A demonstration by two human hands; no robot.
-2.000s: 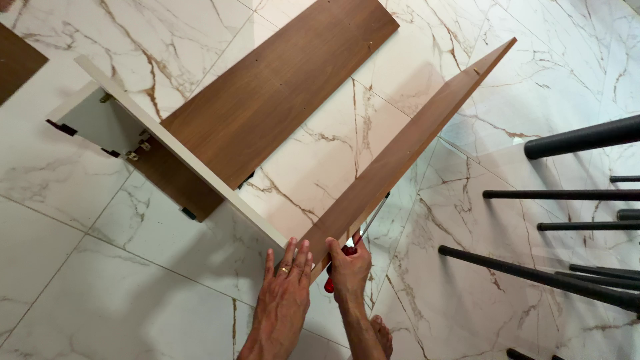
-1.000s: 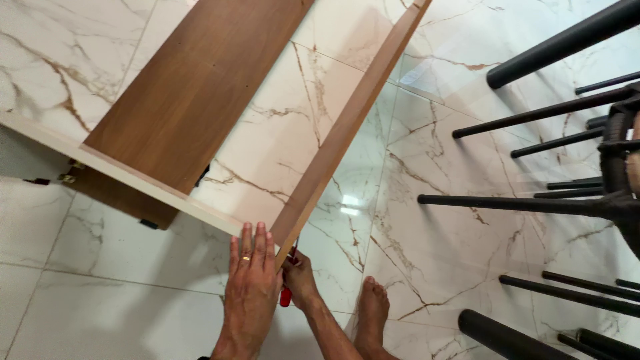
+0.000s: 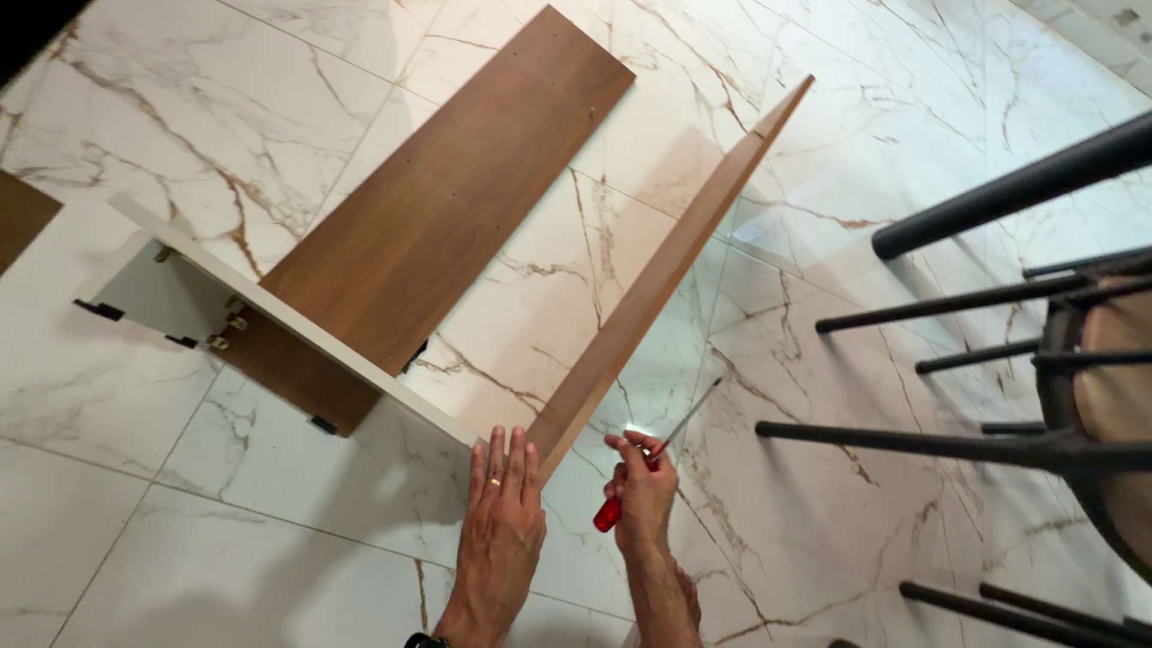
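My left hand [image 3: 504, 517], with a ring on one finger, lies flat over the corner where a white-edged panel [image 3: 315, 337] meets a long wood-grain board [image 3: 666, 261] standing on edge. Right of that corner, my right hand [image 3: 643, 486] grips a screwdriver [image 3: 609, 514] with a red handle, its metal shaft pointing up and to the right, clear of the boards. A wide wood-grain board [image 3: 450, 189] extends from the white-edged panel's far side. Metal hinge fittings [image 3: 236, 315] and a black fitting [image 3: 324, 425] show on the panel's near side.
Black metal legs [image 3: 909, 439] of chairs or stools reach in from the right, one with a tan seat [image 3: 1116, 360]. Marble-patterned tiles [image 3: 270, 531] cover the floor. Part of another brown board [image 3: 22, 216] shows at the left edge.
My right hand has moved away from the board's end, out to the right, with the screwdriver in it. My left hand stays at the corner.
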